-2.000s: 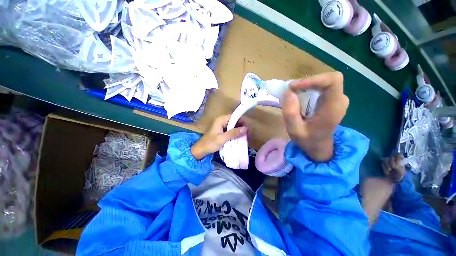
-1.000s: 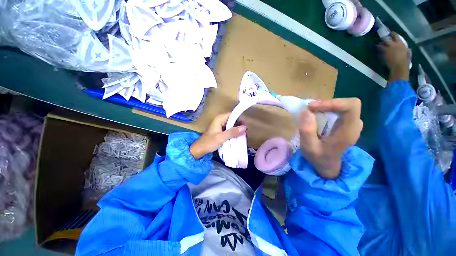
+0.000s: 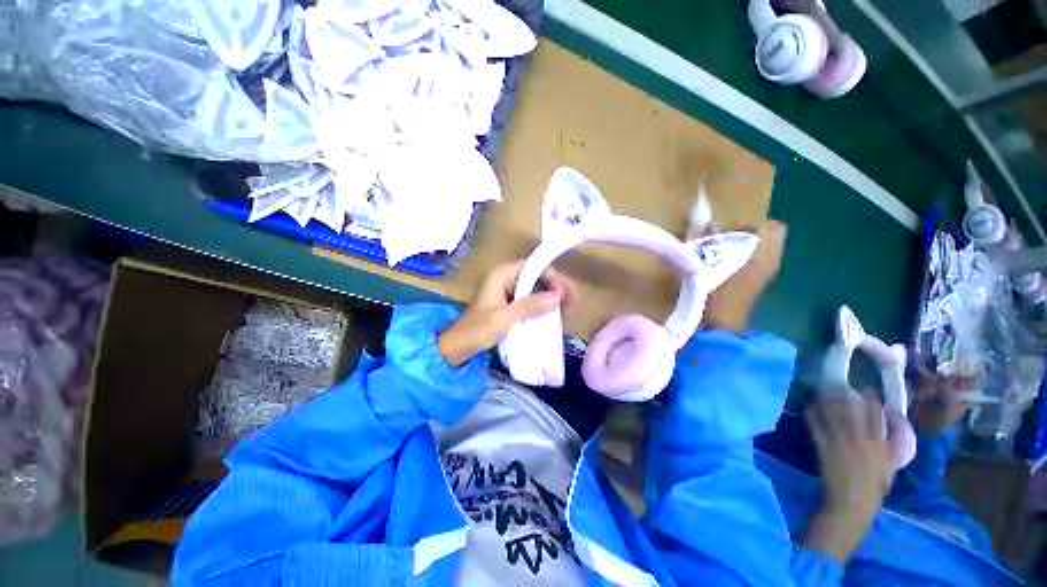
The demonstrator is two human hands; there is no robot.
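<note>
A white cat-ear headset (image 3: 629,229) with pink ear cushions is held up in front of me, both ears upward. My left hand (image 3: 496,315) grips its left cup and the band end. The insides of both ears show a pattern. My right hand (image 3: 749,281) is behind the right ear, over the edge of the brown cardboard mat (image 3: 626,115), and partly hidden by the headset. The white glue bottle (image 3: 702,214) shows tip up just left of that hand, its lower part hidden by the ear. Whether my fingers still touch it is unclear.
White ear covers (image 3: 390,126) are heaped in a blue-edged tray at upper left, beside a clear plastic bag (image 3: 103,80). An open cardboard box (image 3: 144,401) is lower left. Another headset (image 3: 792,48) lies at upper right. A neighbouring worker's hand (image 3: 852,453) holds a headset at right.
My right hand and the bottle have moved from in front of the right ear to behind it, uncovering the ear. The neighbour's hand has come back from the line with a headset.
</note>
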